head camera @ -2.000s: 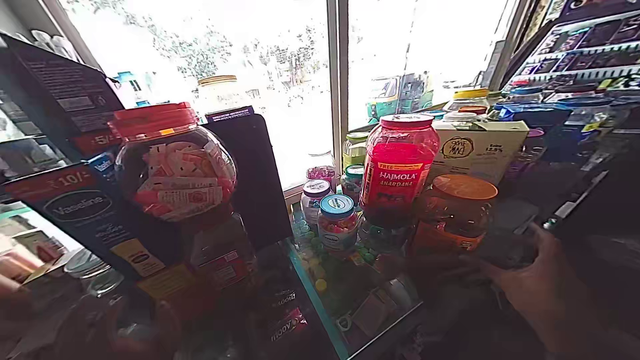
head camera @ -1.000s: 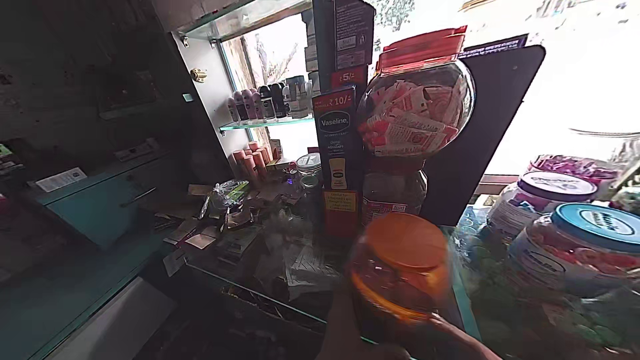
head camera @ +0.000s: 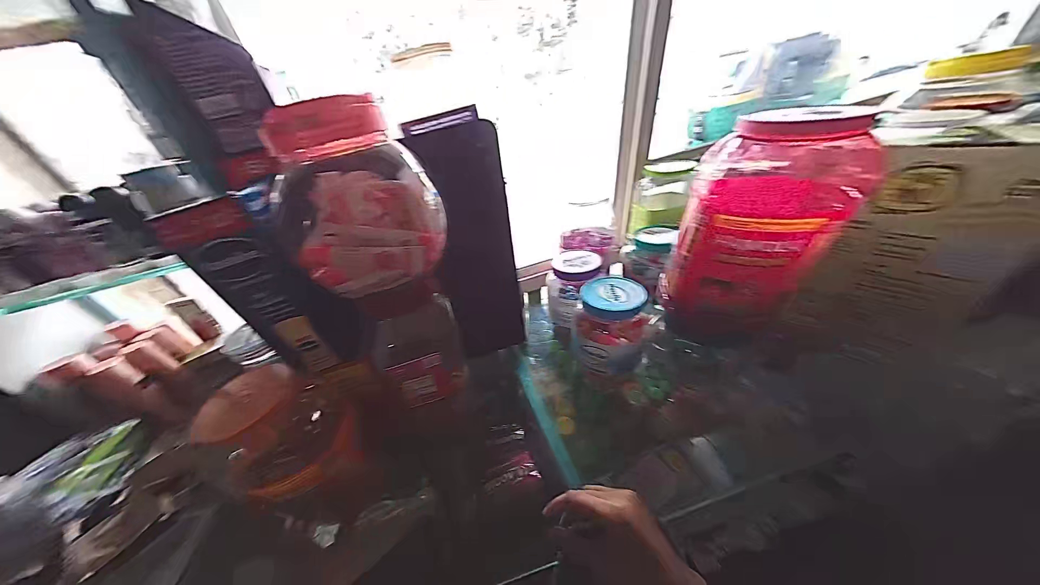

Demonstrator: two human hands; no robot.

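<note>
My right hand is low at the centre, over the front edge of the glass counter, its fingers curled; whether it holds anything is unclear. My left hand does not show. An orange-lidded plastic jar stands at the left, apart from my right hand. Behind it are a red-lidded jar of pink packets and a clear jar. Beyond my right hand stand a blue-lidded jar, a purple-lidded jar and a large red Hajmola jar.
A dark blue Vaseline box leans at the left near a dark upright panel. A cardboard box is at the right. Packets lie at the lower left, below a glass shelf. A window frame rises behind.
The orange-lidded jar was at the right two seconds ago and near my hands one second ago; it now stands at the left, let go. The view has swung left, then back right.
</note>
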